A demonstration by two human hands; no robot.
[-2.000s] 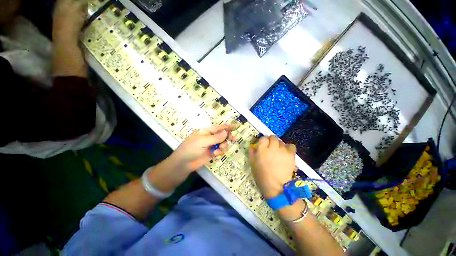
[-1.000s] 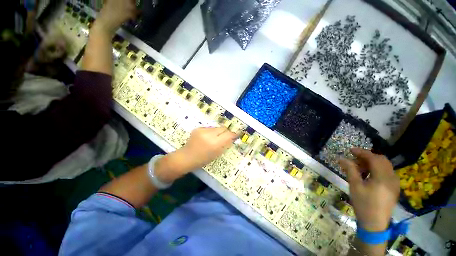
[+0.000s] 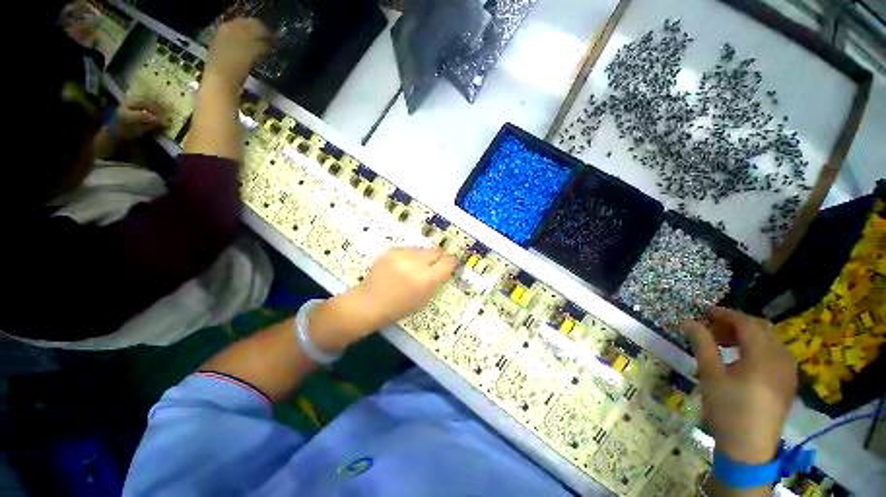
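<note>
The cream-yellow circuit board panel (image 3: 505, 364) runs diagonally on its rail, with dark and yellow parts along its far edge. My left hand (image 3: 408, 283), with a white wristband, is over the panel, fingertips together near the far edge; whether it holds a small part cannot be told. My right hand (image 3: 746, 374), with a blue wrist strap, is at the near edge of the bin section of silver-grey components (image 3: 678, 277). Its thumb and forefinger are curved near each other; any part between them is too small to tell.
Left of that section are small dark components (image 3: 588, 228) and blue components (image 3: 515, 187). A shallow tray (image 3: 837, 160) holds scattered leaded parts. Yellow blocks (image 3: 840, 340) lie in a black bin at the right. Shiny bags (image 3: 442, 49) lie behind. Another person's arm (image 3: 221, 107) reaches across at the left.
My right hand left the panel for the silver-grey components, then shifted slightly right and down. My left hand moved slightly and stays over the panel. The other person's arm moved right.
</note>
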